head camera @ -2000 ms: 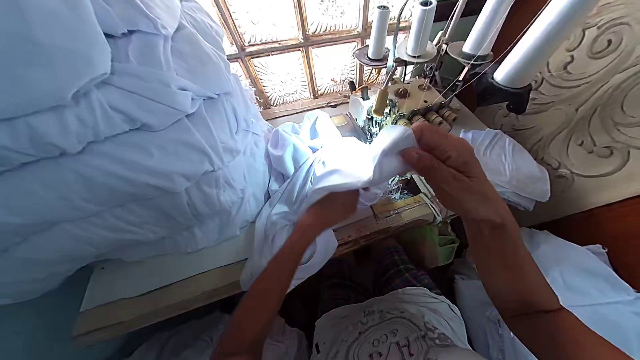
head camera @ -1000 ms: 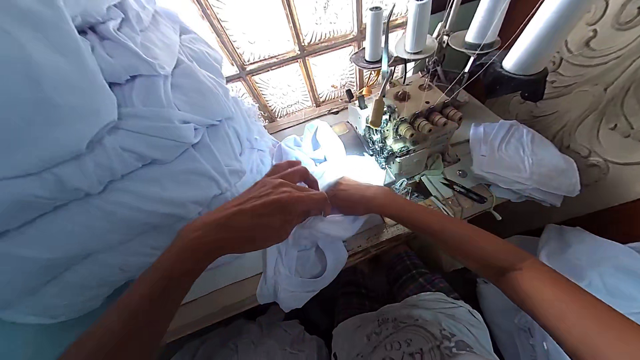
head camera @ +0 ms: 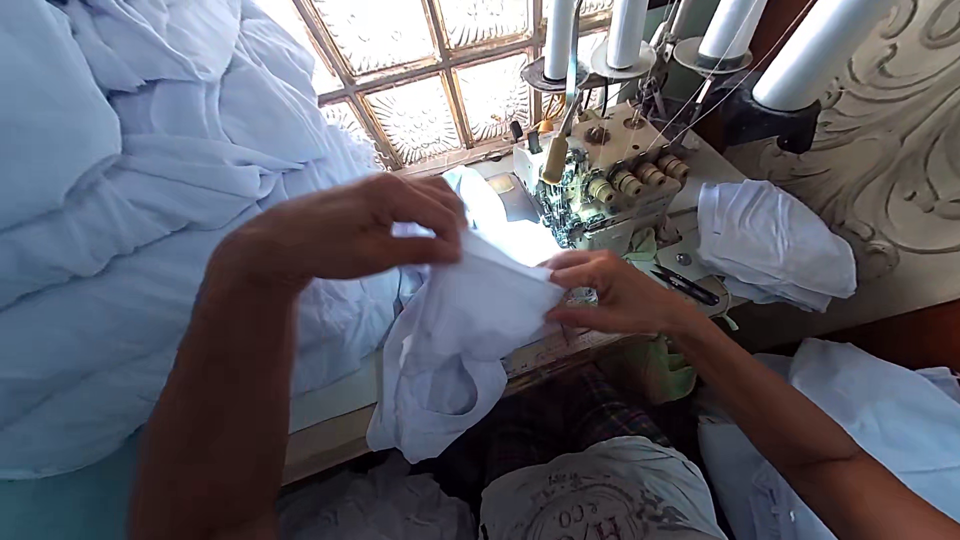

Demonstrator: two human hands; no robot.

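A piece of white fabric is stretched between my two hands at the front of an overlock sewing machine. My left hand pinches its upper left edge between thumb and fingers. At its right corner, close to the lit needle area, my right hand grips the edge with thumb and fingertips. The lower part of the fabric hangs over the table's front edge and shows a round opening. Black thread snips lie on the machine bed, to the right of my right hand.
A large heap of white fabric fills the left side. Folded white fabric lies right of the machine. Several thread cones stand above it, before a glass-block window. More white fabric sits low at right.
Both hands were close together on the fabric one second ago; now they are apart with the edge drawn between them. My right hand has moved rightward.
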